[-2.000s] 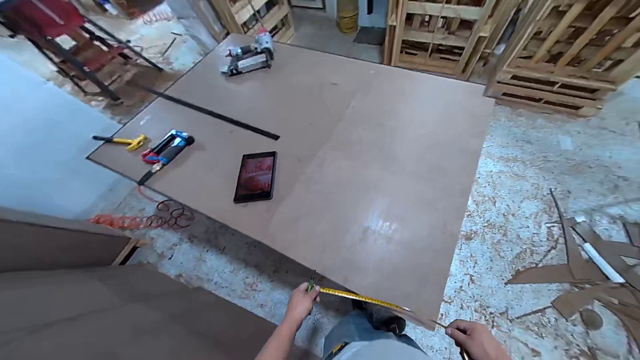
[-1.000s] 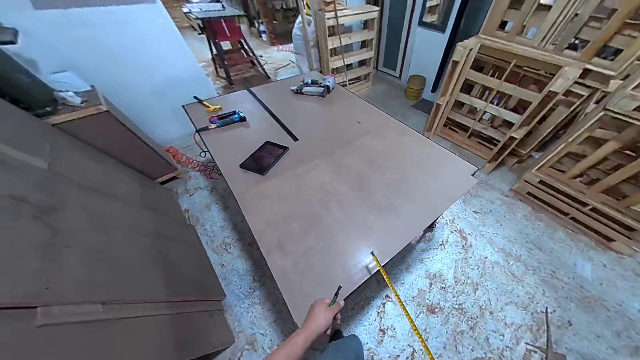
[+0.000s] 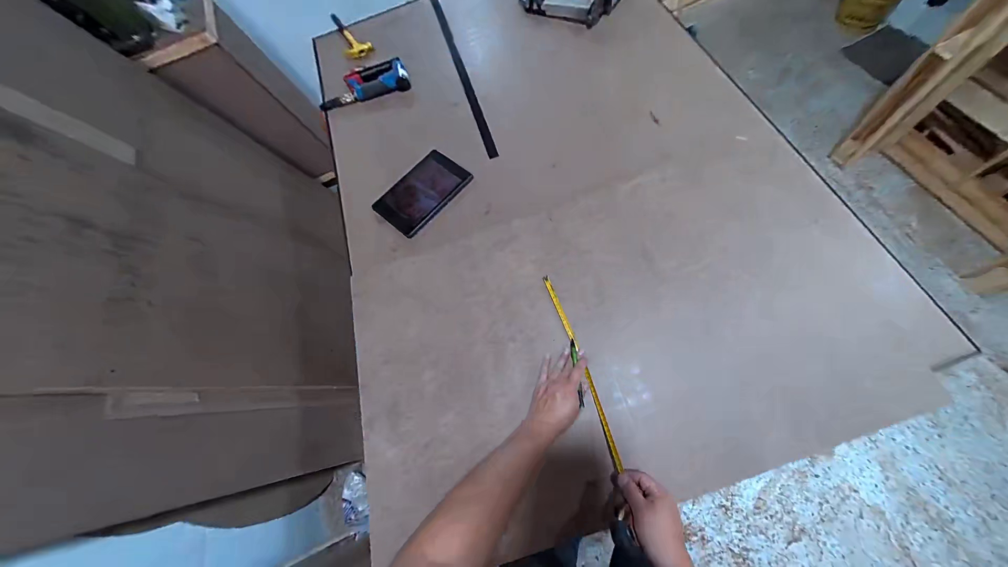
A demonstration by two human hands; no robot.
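Observation:
A yellow tape measure blade (image 3: pixel 594 398) lies extended across the large brown board (image 3: pixel 669 236), its free end pointing away from me. My right hand (image 3: pixel 652 512) grips it at the near edge of the board, where the tape's case is mostly hidden. Against the blade's left side rests my left hand (image 3: pixel 561 394), palm down, with a green marking pencil or pen (image 3: pixel 574 353) held at its fingers. A tablet (image 3: pixel 423 193) lies on the board farther up and left.
Toward the far left of the board are a yellow-headed hammer (image 3: pixel 358 49), a blue and black power tool (image 3: pixel 378 79) and a black strip (image 3: pixel 470 87). A grey tool (image 3: pixel 568 9) sits at the top. Wooden frames (image 3: pixel 937 102) stand at right, brown panels (image 3: pixel 197 276) at left.
The tape blade, earlier hanging past the board's edge, now lies on the board. My left hand has moved onto the board beside it, and my right hand has come into view. The view has shifted closer.

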